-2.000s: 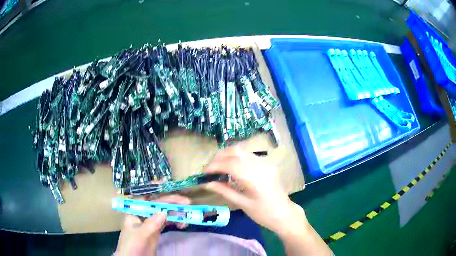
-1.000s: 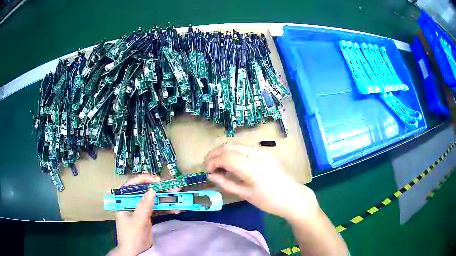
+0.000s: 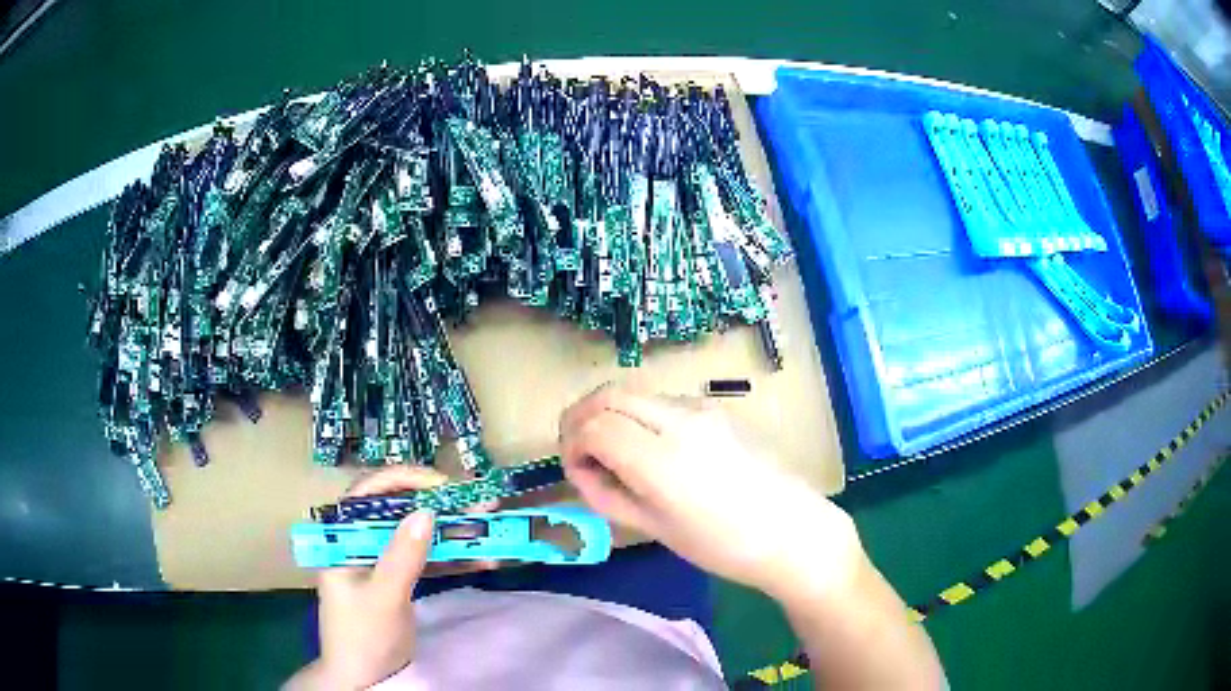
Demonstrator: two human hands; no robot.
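Observation:
My left hand [image 3: 371, 594] holds a light blue housing half [image 3: 513, 539] level, its hollow side with window cut-outs showing, thumb on its near face. A circuit board assembly [image 3: 459, 495] lies along the housing's far edge, also held by my left hand's fingers. My right hand [image 3: 662, 473] pinches the dark right end of the board; its fingertips hide that end. The board's right end is tilted slightly up, above the housing's flared end. It cannot be told whether the board touches the housing.
A large heap of circuit boards [image 3: 405, 230] lies on a cardboard sheet [image 3: 540, 385]. A small black piece [image 3: 729, 388] lies alone on the cardboard. A blue tray [image 3: 864, 385] at the right holds several light blue housings [image 3: 1006, 182]. More blue bins [image 3: 1158, 230] stand beyond it.
Over the two seconds, the board has come from above the housing to along its far edge, and my left fingers have closed on it. Since one second ago, the hands have barely moved.

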